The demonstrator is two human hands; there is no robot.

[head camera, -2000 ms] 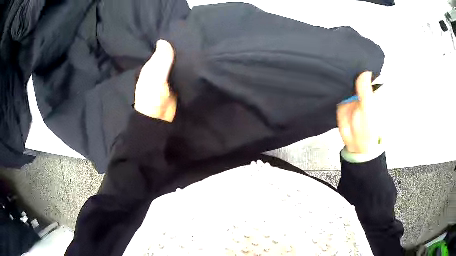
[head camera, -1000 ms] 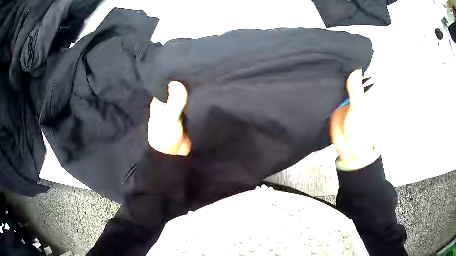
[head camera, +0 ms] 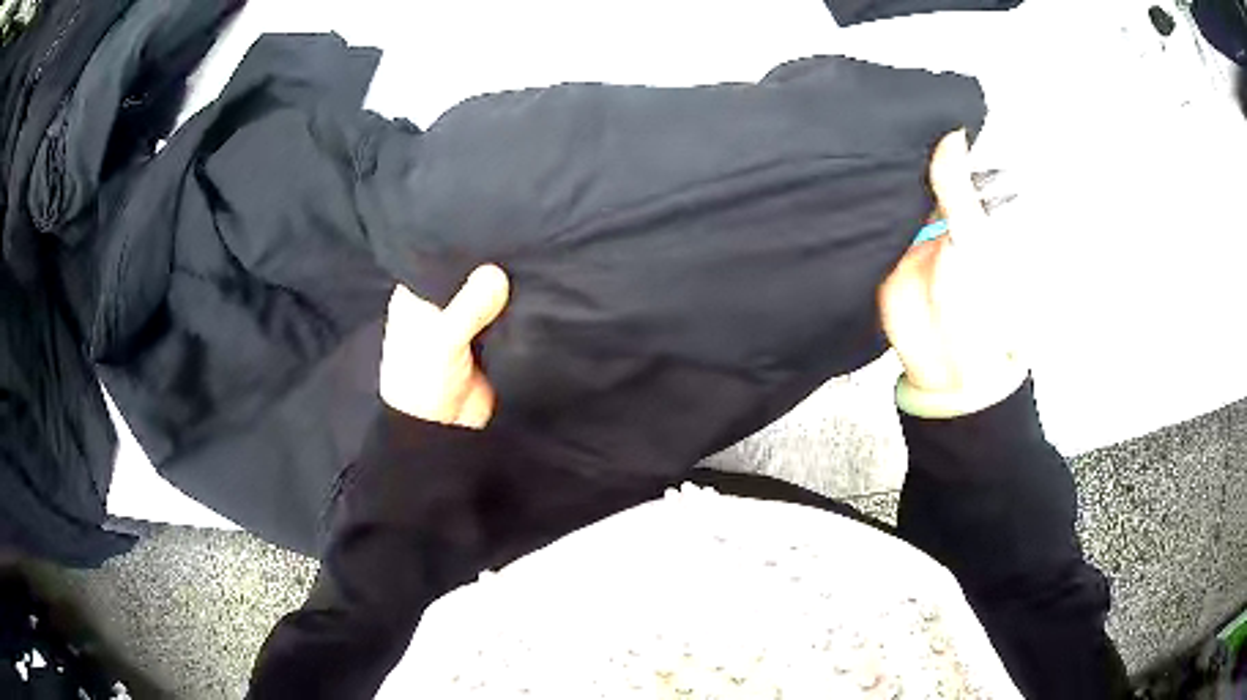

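Observation:
A large dark garment [head camera: 656, 205] is spread across the white table in front of me. My left hand [head camera: 445, 349] grips the cloth near its middle, thumb on top and fingers hidden under or in the folds. My right hand [head camera: 950, 287] pinches the garment's right end with its thumb on top. A small tool with a blue part [head camera: 931, 231] and dark tips, likely thread snips, is also held in my right hand, mostly hidden. The cloth is stretched between both hands, with long creases.
A pile of dark garments [head camera: 41, 301] lies at the left. A dark cloth piece [head camera: 923, 8] lies at the table's far edge. The white table [head camera: 1121, 274] extends right. Speckled grey floor [head camera: 1162, 527] shows below the table edge. Dark items are at the top right corner.
The garment's right end and my right hand have moved slightly left and away from me since a second ago. My left hand first came nearer to me, then shifted slightly left.

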